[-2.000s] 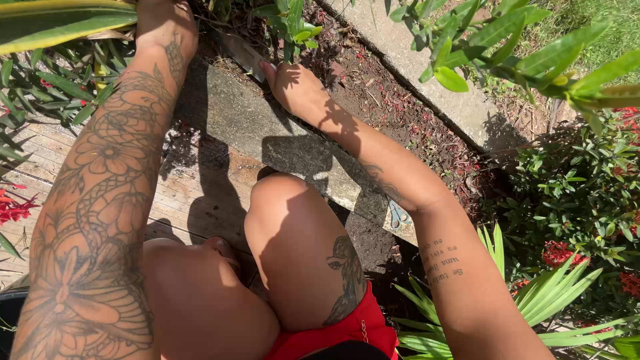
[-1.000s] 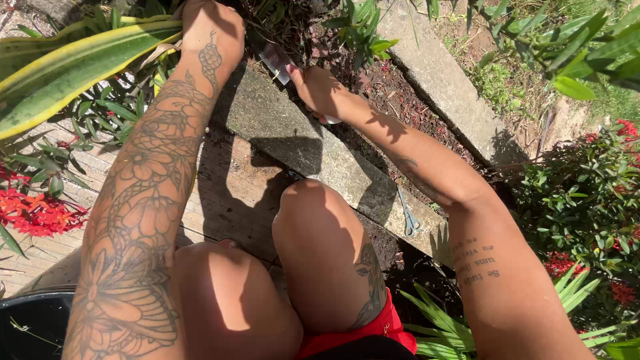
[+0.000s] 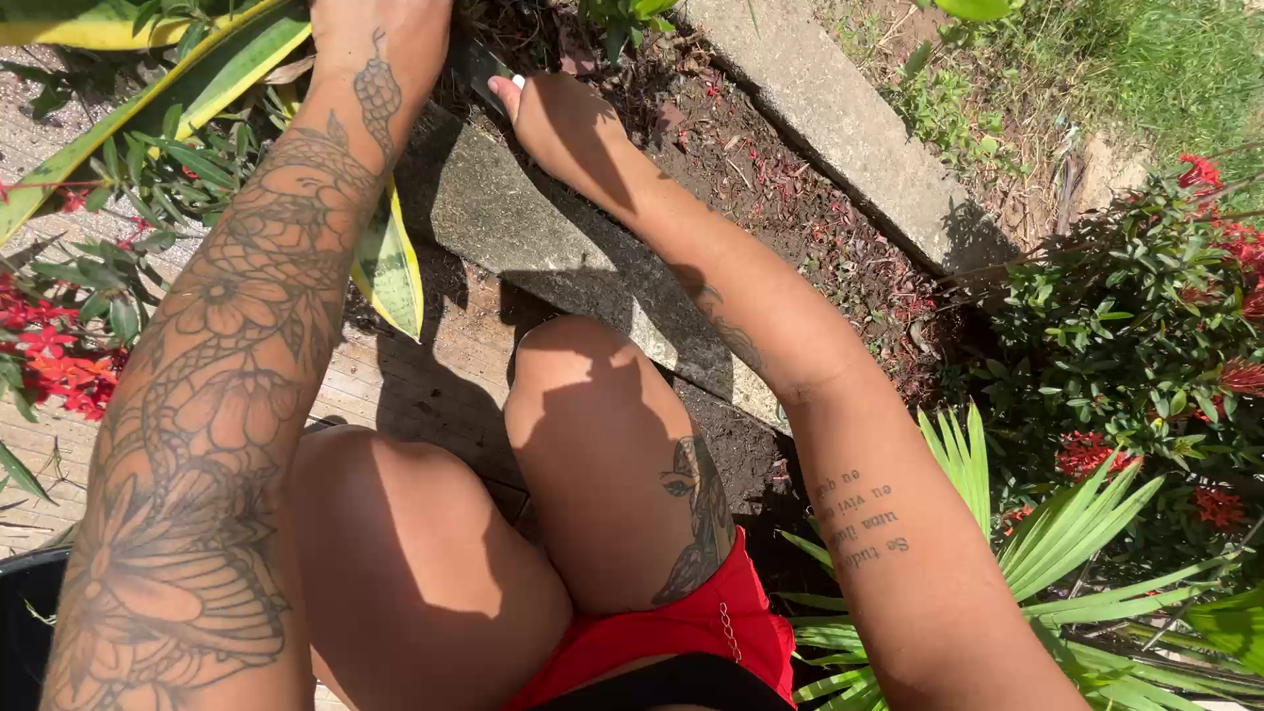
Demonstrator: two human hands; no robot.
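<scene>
My right hand (image 3: 565,128), at the upper centre over the concrete edging, is closed around the light handle of a knife (image 3: 484,74). The wide metal blade points up and left toward the plants, its far end hidden behind my left wrist. At the top edge, my left hand (image 3: 380,30) is cut off by the frame, so its fingers and anything in them are out of sight. Beside it are long variegated snake plant leaves (image 3: 227,84); one yellow-edged leaf (image 3: 393,262) hangs below my left forearm.
A concrete border (image 3: 523,212) runs diagonally beside soil with fallen red petals (image 3: 780,178), with a second concrete strip (image 3: 839,128) beyond. Red-flowered shrubs (image 3: 1086,316) and a fan-leaved palm (image 3: 1047,553) stand right. A dark container (image 3: 30,602) is at lower left, on tiled ground (image 3: 415,385).
A yellow-edged leaf now hangs below my left forearm, where none showed before. The scissors seen earlier on the concrete are now hidden by my right arm. The view has shifted.
</scene>
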